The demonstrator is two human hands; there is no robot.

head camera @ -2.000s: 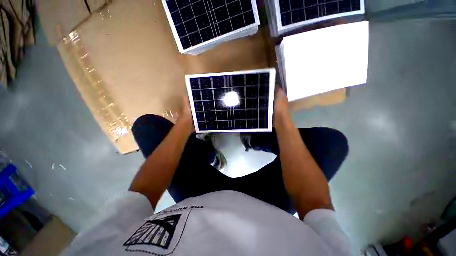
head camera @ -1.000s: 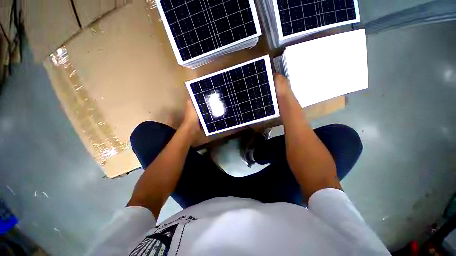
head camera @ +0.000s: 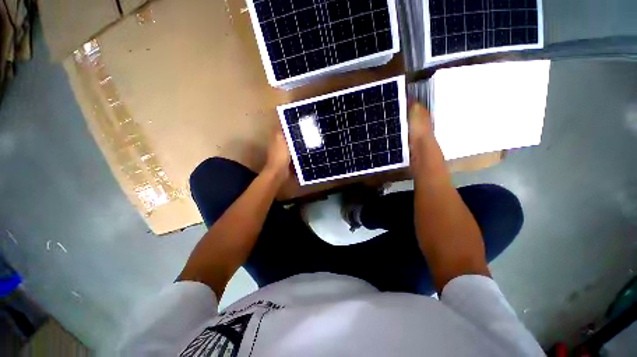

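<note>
A small framed solar panel (head camera: 349,129), dark grid side up with a pale frame, lies between my hands in front of my knees, slightly tilted in the view. My left hand (head camera: 279,155) is at its left edge and my right hand (head camera: 420,132) is at its right edge; the fingers are mostly hidden at the sides of the panel. Whether other panels lie under it cannot be seen. A stack of panels (head camera: 328,35) stands just beyond it, and another stack of panels (head camera: 483,28) is at the upper right. A stack with a white top (head camera: 492,108) is beside my right hand.
A flat brown cardboard sheet (head camera: 174,90) with shiny tape lies on the grey floor (head camera: 587,167), at left and under the stacks. My bent knees are on both sides. A blue object (head camera: 8,282) is at the lower left edge. Dark and red items are at the lower right corner.
Two seconds ago the panel was nearly level in view; it is now turned, with its right side farther away. The view has shifted, so the stacks appear farther right. Both hands remain at its edges.
</note>
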